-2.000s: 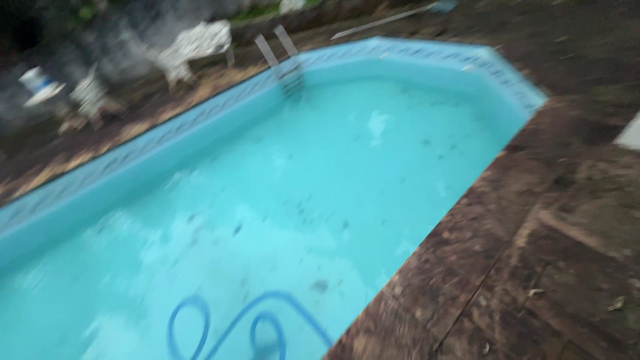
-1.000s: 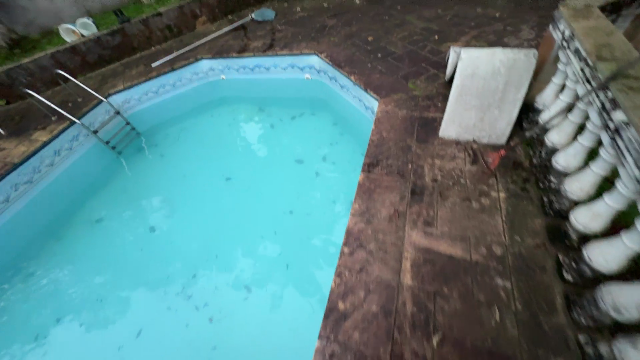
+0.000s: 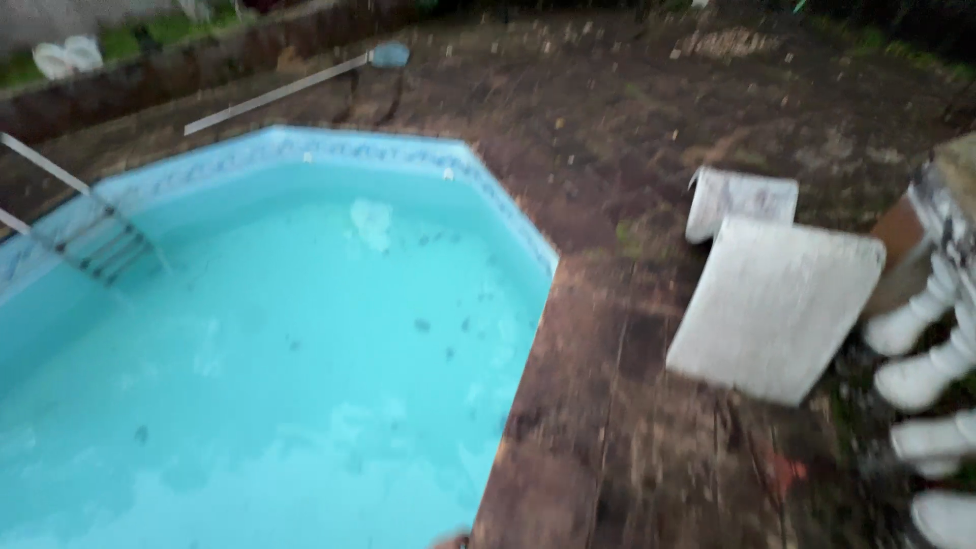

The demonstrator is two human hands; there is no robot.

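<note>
Neither of my hands can be made out clearly; a small blurred skin-toned shape at the bottom edge, by the pool's rim, may be part of a hand or a foot. A swimming pool (image 3: 305, 343) with turquoise water fills the left and middle of the view, with dark bits scattered in it. A metal pool ladder (image 3: 107, 236) goes down into the water at the left. Beyond the far rim, a pool net (image 3: 390, 55) on a long pale pole (image 3: 278, 95) lies on the dark ground.
A stone-paved deck (image 3: 564, 457) runs along the pool's right side. White lounger-like furniture (image 3: 778, 305) stands on it, near a white balustrade (image 3: 915, 374). A small red thing (image 3: 785, 469) lies on the paving. A low wall (image 3: 175, 65) borders the far left.
The view has swung right and forward along the pool. The blue hose seen in the water two seconds ago is out of view; the white furniture now appears larger and closer.
</note>
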